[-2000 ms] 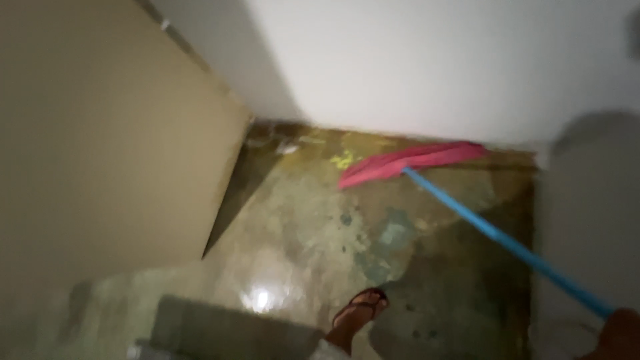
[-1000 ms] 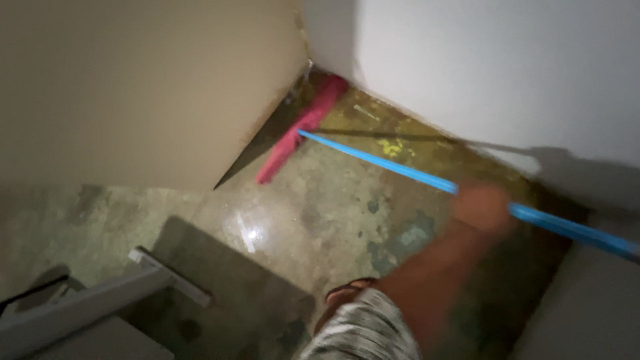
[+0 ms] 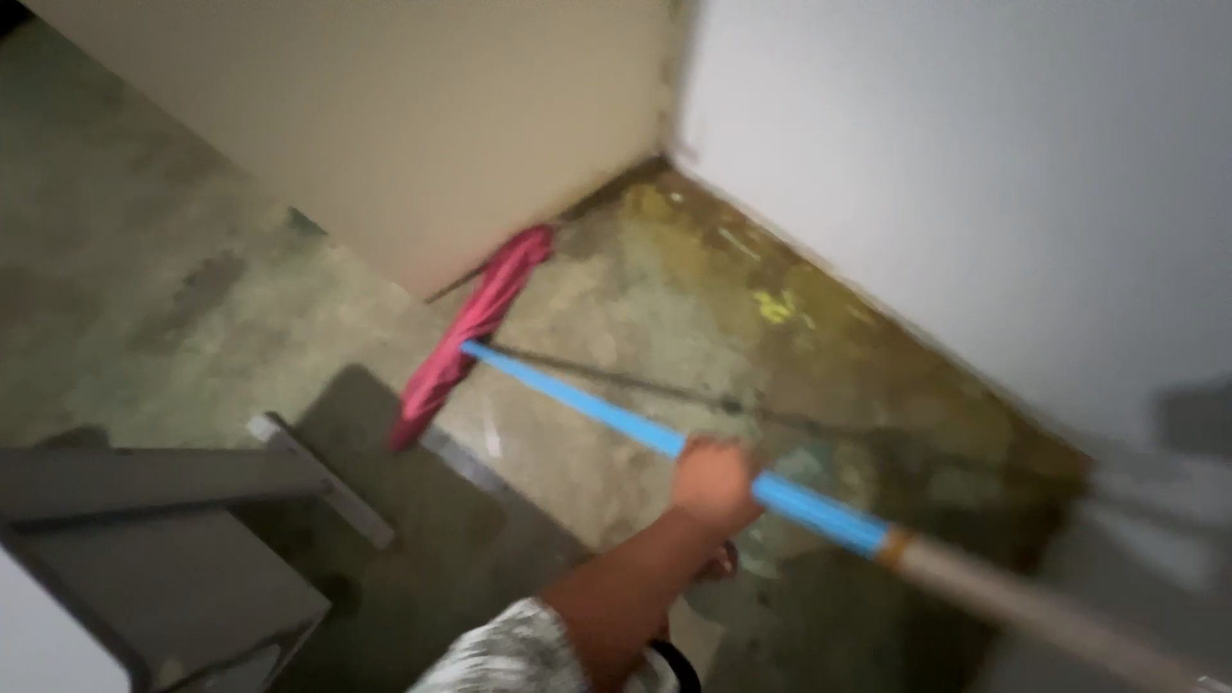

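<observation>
My left hand (image 3: 714,486) is closed around the blue handle (image 3: 597,409) of a flat mop, its forearm coming up from the bottom edge. The mop's long head, wrapped in pink cloth (image 3: 472,332), lies on the stained floor (image 3: 616,318) at the foot of the beige panel (image 3: 414,125). Past my hand the handle runs down to the right, changing at an orange-brown band to a paler, blurred section (image 3: 1020,592). My right hand is out of view. Part of my foot shows behind the forearm.
A white wall (image 3: 943,173) meets the beige panel in a corner. Yellow spots (image 3: 775,306) mark the floor near that wall. At the lower left stands grey furniture (image 3: 173,587) with a foot bar (image 3: 327,481) on the floor. A patterned pale cloth (image 3: 510,654) is around my upper arm.
The mop head has moved from beside the white wall, through the corner, to the outer end of the beige panel's base. My left hand and forearm now show more fully. The view has shifted.
</observation>
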